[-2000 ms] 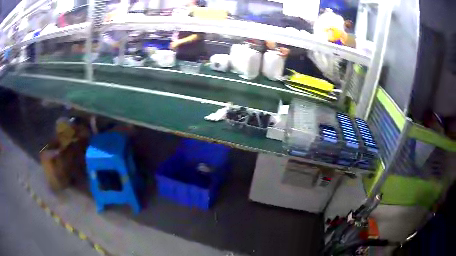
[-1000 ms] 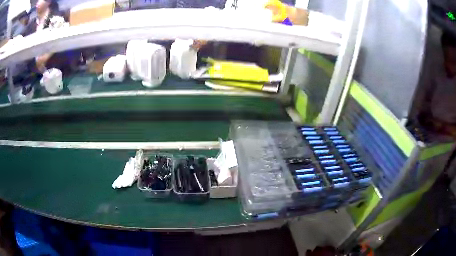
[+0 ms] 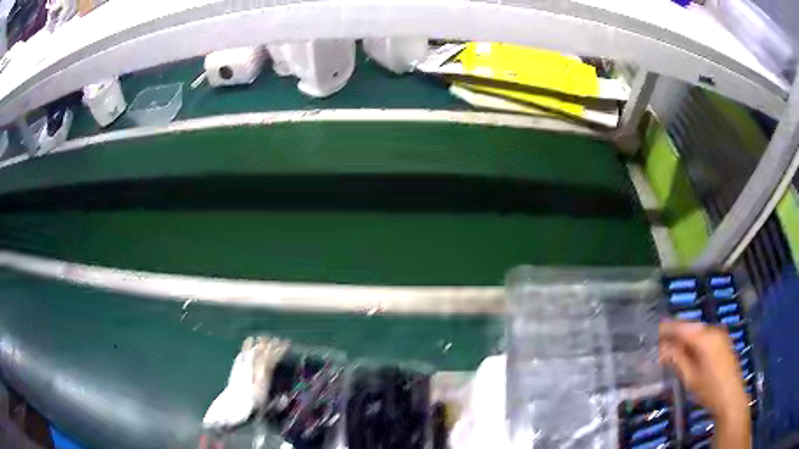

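A clear plastic tray (image 3: 565, 351) lies at the right of the green bench, with rows of blue-and-black cylindrical parts (image 3: 650, 430) in its right compartments. My right hand (image 3: 701, 359) is over those compartments, fingers bent down; whether it grips a part is hidden by blur. Left of the tray, at the bottom edge, are a bin of small dark mixed parts (image 3: 302, 399) and a bin of black parts (image 3: 388, 408), both blurred. Crumpled white material (image 3: 232, 395) lies beside them. My left hand is not in view.
A white shelf (image 3: 394, 22) spans above the bench. Beyond the belt stand white housings (image 3: 324, 66), a clear tray (image 3: 156, 105) and yellow-and-white stacked sheets (image 3: 534, 74). A metal post (image 3: 758, 202) and green-edged panel (image 3: 679, 188) bound the right side.
The view has moved closer to the bench and tilted down. The parts bins now sit at the bottom edge. My right hand has come into view over the tray.
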